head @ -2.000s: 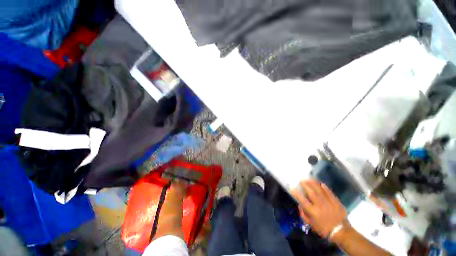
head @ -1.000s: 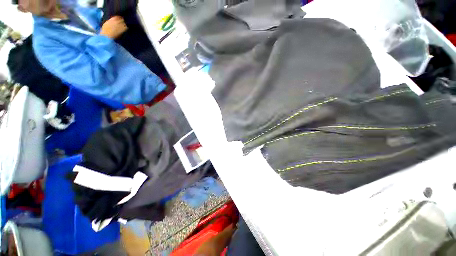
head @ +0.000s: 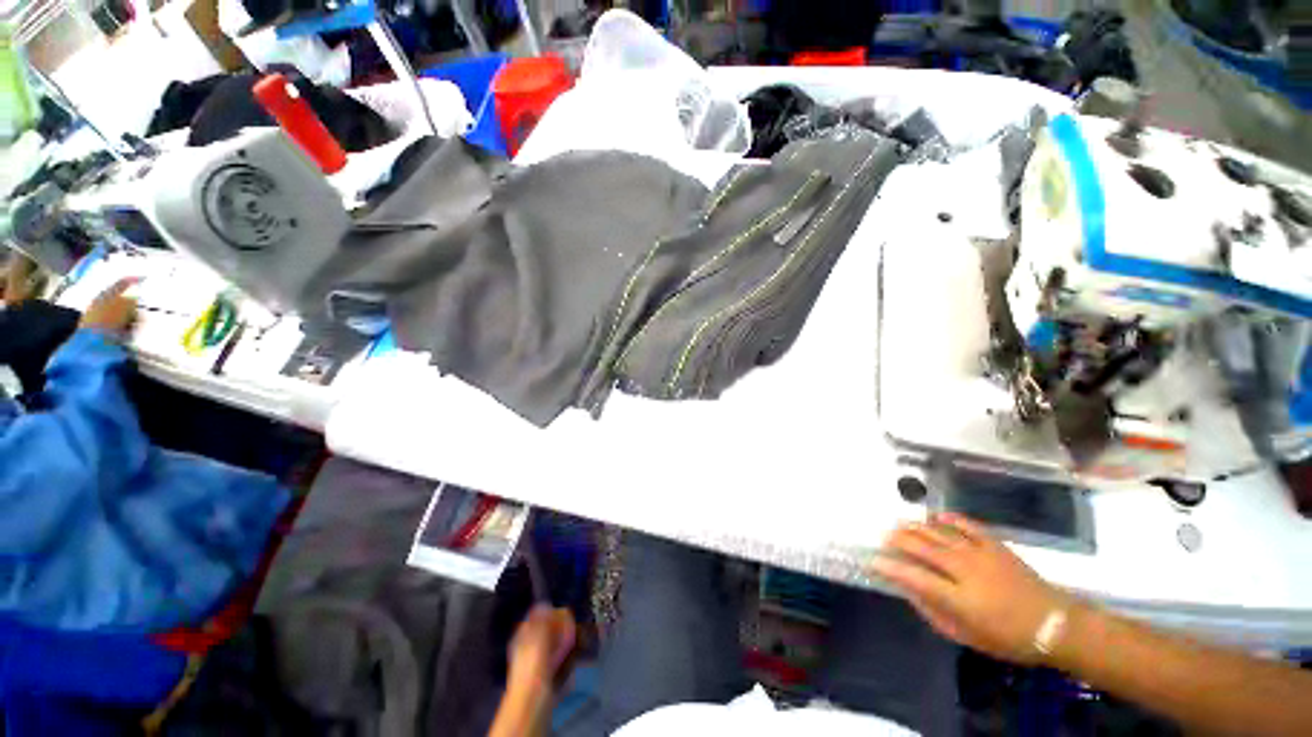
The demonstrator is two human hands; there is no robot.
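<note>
A stack of dark grey bands with yellow stitch lines lies on the white table, beside larger plain grey panels. The white and blue overlock machine stands at the right, with no fabric visible at its needle area. My right hand rests on the table's front edge, beside the dark bed plate, and holds nothing. My left hand is low, below the table edge, with curled fingers near a thin dark thing; whether it grips it cannot be told.
A small white open box with red items hangs below the table edge, by dark grey cloth. A person in blue sleeves sits at the left, near another machine head. A clear plastic bag and red container are behind.
The view has swung up from the floor to the table and machine. My left hand, on the red-orange object two seconds ago, is now near the small box. My right hand remains at the table edge.
</note>
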